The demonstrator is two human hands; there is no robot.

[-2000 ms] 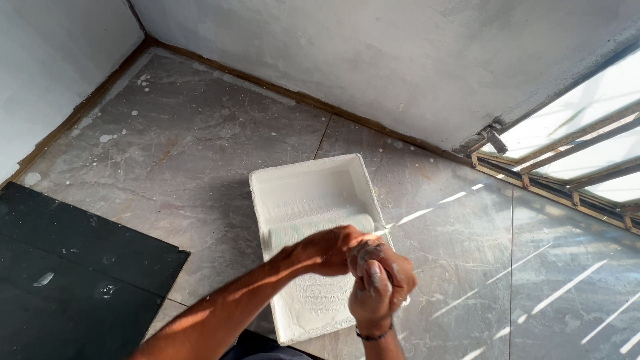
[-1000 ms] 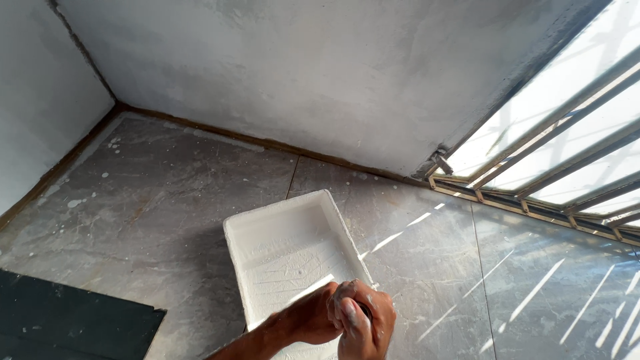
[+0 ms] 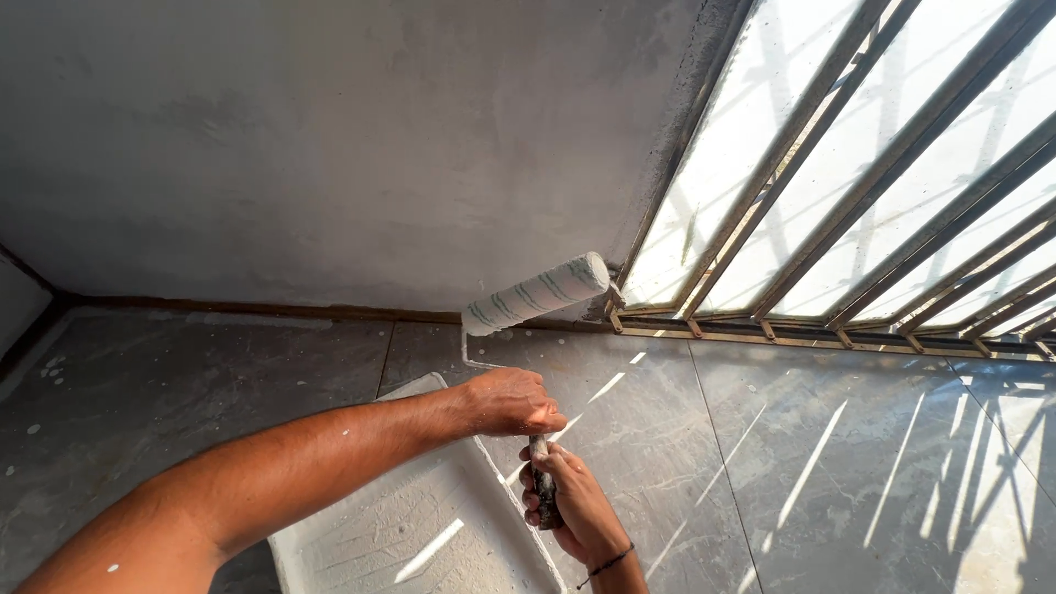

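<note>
A paint roller (image 3: 536, 294), its striped sleeve coated in white paint, is raised above the floor near the foot of the wall. My left hand (image 3: 513, 402) is closed around its frame, just above the handle. Below it my right hand (image 3: 573, 499), with a dark cord at the wrist, grips the dark, paint-smeared roller handle (image 3: 544, 487). The white paint tray (image 3: 412, 520) lies on the floor beneath my left forearm, which hides part of it. White paint coats the tray's ribbed bottom.
A grey plastered wall (image 3: 346, 165) rises ahead, with a brown strip along its foot. At the right stands a window or door with metal bars (image 3: 883, 165). Grey floor tiles (image 3: 643, 462) bear paint specks and streaks of sunlight.
The roller, in the tray two seconds ago, is now lifted above it toward the wall. Both hands still hold it. The view has shifted up and to the right.
</note>
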